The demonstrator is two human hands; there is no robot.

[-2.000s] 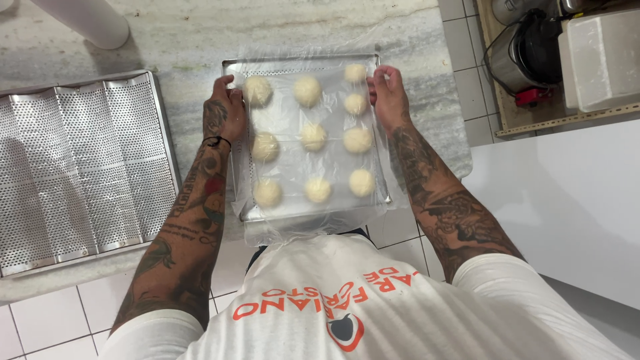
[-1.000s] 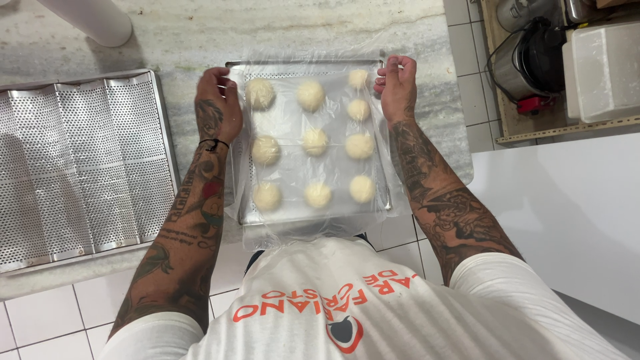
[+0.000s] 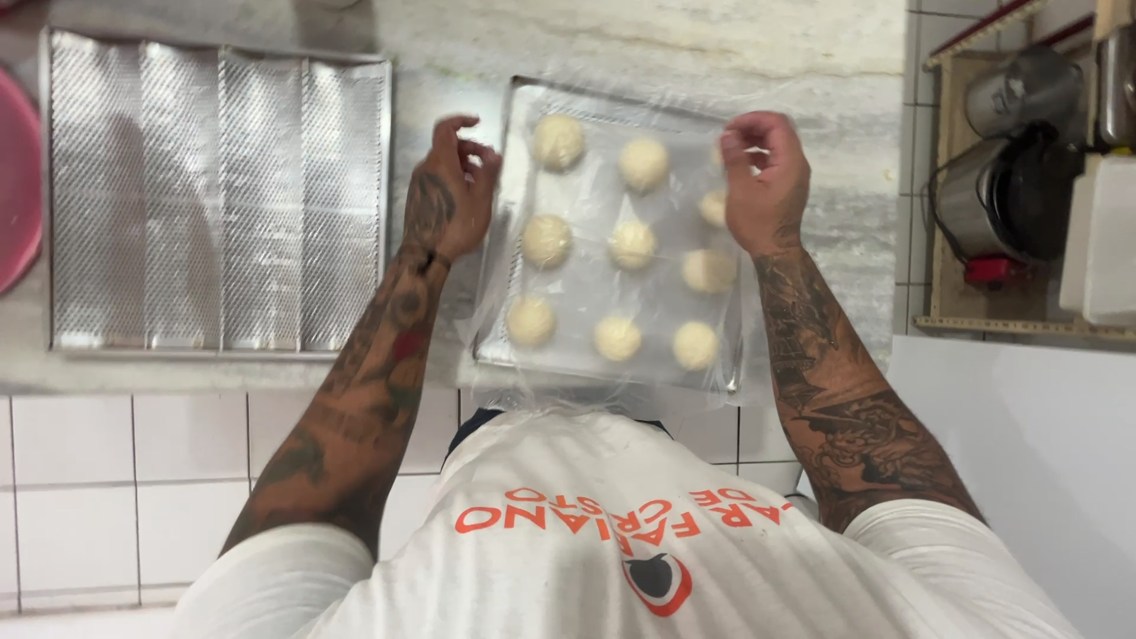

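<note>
Several round pale dough balls [image 3: 643,164] rest in rows on a rectangular metal tray [image 3: 729,382], under a sheet of clear plastic film [image 3: 590,288] that overhangs its near edge. Just off the tray's left side, my left hand [image 3: 457,191] is raised with its fingers curled apart and nothing seen in them. My right hand [image 3: 768,182] is over the tray's upper right part, thumb and fingers bent toward each other. Whether they pinch the film cannot be told. This hand partly hides the dough balls at the upper right.
A perforated metal baguette tray [image 3: 217,204] lies to the left on the marble counter [image 3: 834,115]. Part of a pink round container [image 3: 16,182] shows at the far left edge. On the right, a shelf [image 3: 1021,327] holds a steel pot-like appliance [image 3: 985,191] and a white plastic container [image 3: 1103,240].
My left hand has come away from the tray's upper left corner. The tray now sits tilted, where earlier it was nearly straight. The view has shifted, showing the whole baguette tray.
</note>
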